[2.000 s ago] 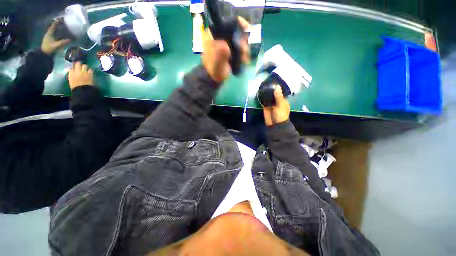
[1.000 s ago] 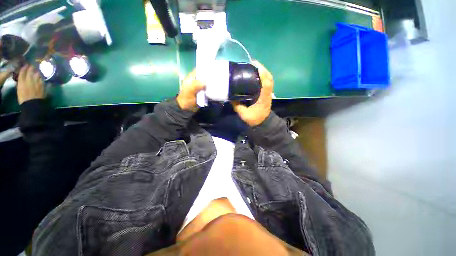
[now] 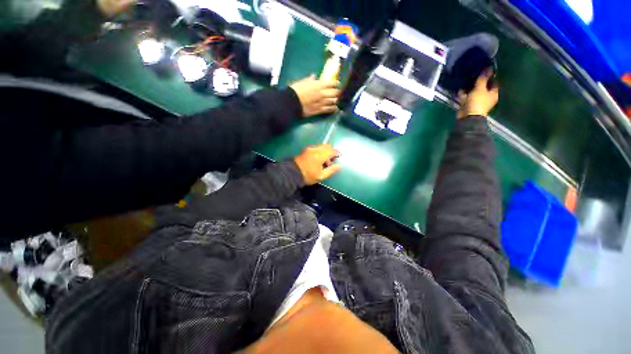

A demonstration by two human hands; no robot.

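Note:
My right hand (image 3: 479, 95) is at the far side of the bench, right of the silver-grey screw feeder (image 3: 418, 52). It grips a security camera unit (image 3: 469, 63) by its black part; a greyish rounded housing shows behind it, blurred. My left hand (image 3: 318, 164) is low over the bench's front edge, fingers half curled and slightly apart, with nothing visible in it. The black screwdriver (image 3: 361, 68) is upright just left of the feeder, blurred.
A neighbour's hand (image 3: 317, 95) reaches in beside the yellow-white tube (image 3: 332, 68). White camera housings (image 3: 268, 50), wires and round LED modules (image 3: 192, 67) lie at left. A blue bin (image 3: 540, 234) is at right. White-and-black pieces (image 3: 47, 266) are below left.
My hands have parted. My right hand has carried the camera unit to the far side beyond the feeder; my left has let go. The view has turned, and the neighbour's arm has come in.

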